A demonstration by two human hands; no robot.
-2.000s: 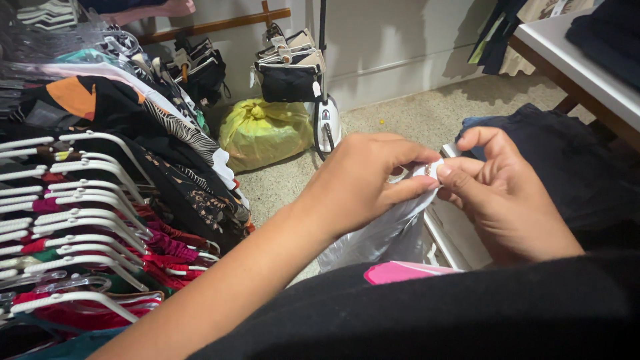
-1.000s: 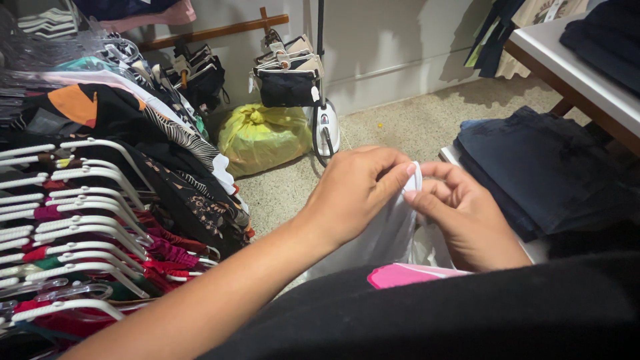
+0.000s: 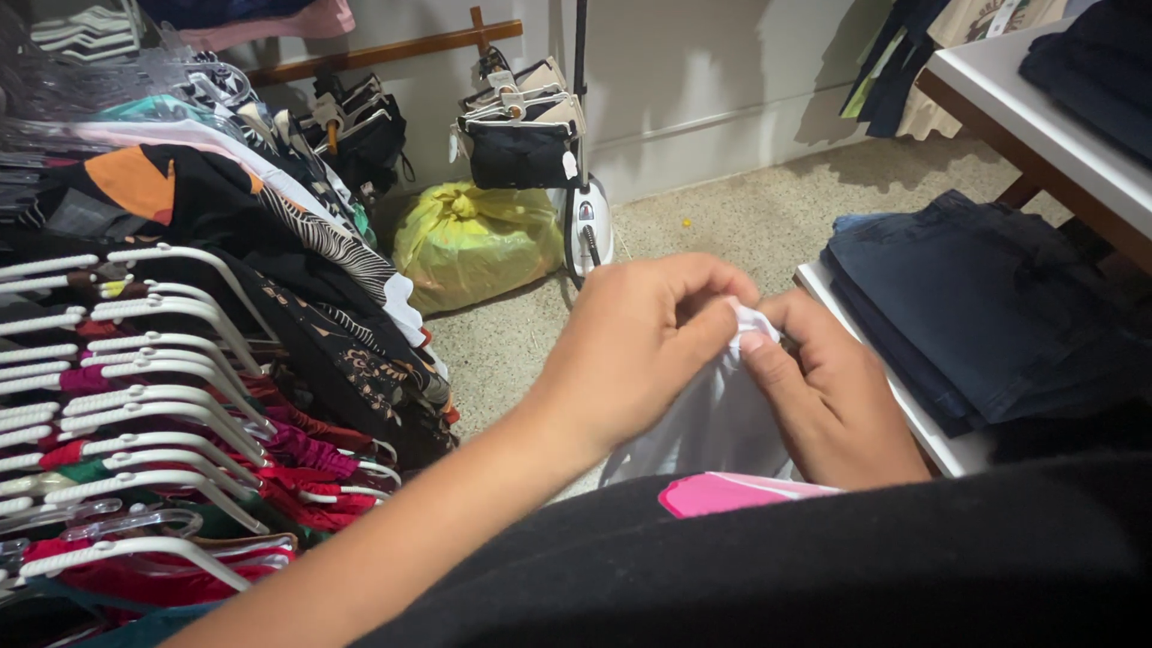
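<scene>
Both hands meet right of the middle of the head view, pinching the gathered edge of a white cloth garment (image 3: 702, 423). My left hand (image 3: 643, 337) grips it between thumb and fingertips from the left. From the right, my right hand (image 3: 819, 382) pinches the same edge, its thumb on the near side. The rest of the garment hangs below the hands, partly hidden behind them and a black-clothed part of my body. A pink patch or print (image 3: 738, 493) shows just under it; whether it belongs to the white garment, I cannot tell.
Clothes on white hangers (image 3: 171, 310) crowd the left side. A yellow plastic bag (image 3: 477, 247) lies on the floor beside a white garment steamer (image 3: 589, 225). Black garments (image 3: 522, 157) hang above the bag. Folded dark trousers (image 3: 981, 306) lie on a low shelf, under a white tabletop (image 3: 1008, 99).
The fingers have shifted along the white edge, which stood up as a loop between them one second ago and is now bunched. Both hands stay close together.
</scene>
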